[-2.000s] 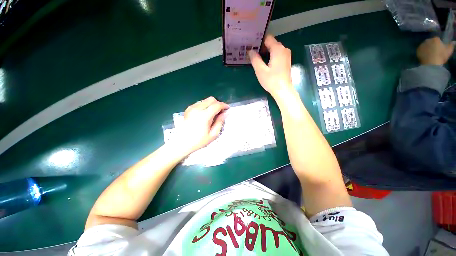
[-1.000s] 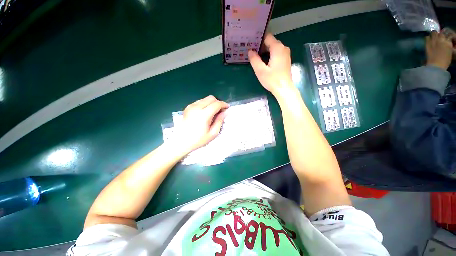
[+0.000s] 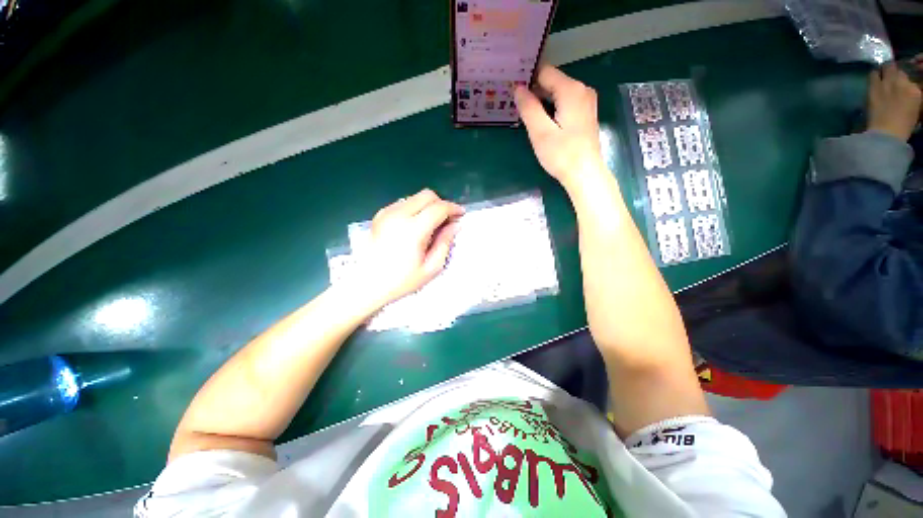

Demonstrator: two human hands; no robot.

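A smartphone (image 3: 498, 61) with a lit pink-white screen stands or lies beyond the white sheets, its top cut off by the frame edge. My right hand (image 3: 567, 116) is at its lower right edge, thumb tip at the screen's edge, fingers apart from the thumb and beside the phone. Overexposed white sheets or bagged panels (image 3: 496, 258) lie overlapped on the green surface. My left hand (image 3: 413, 243) rests on their left part, fingers bent together and thumb apart; nothing shows gripped, and what is under the palm is hidden.
A bagged panel (image 3: 676, 172) with two columns of pieces lies right of my right forearm. A blue clear bottle (image 3: 35, 393) lies at far left. A pale rail (image 3: 253, 152) curves behind. Another person's hand (image 3: 893, 101) and denim sleeve are at far right, near a crinkled clear bag (image 3: 838, 28).
My right hand has shifted slightly right and its thumb has moved from over the screen to its right edge. The screen content has changed a little. The neighbour's hand has moved. My left hand stays put.
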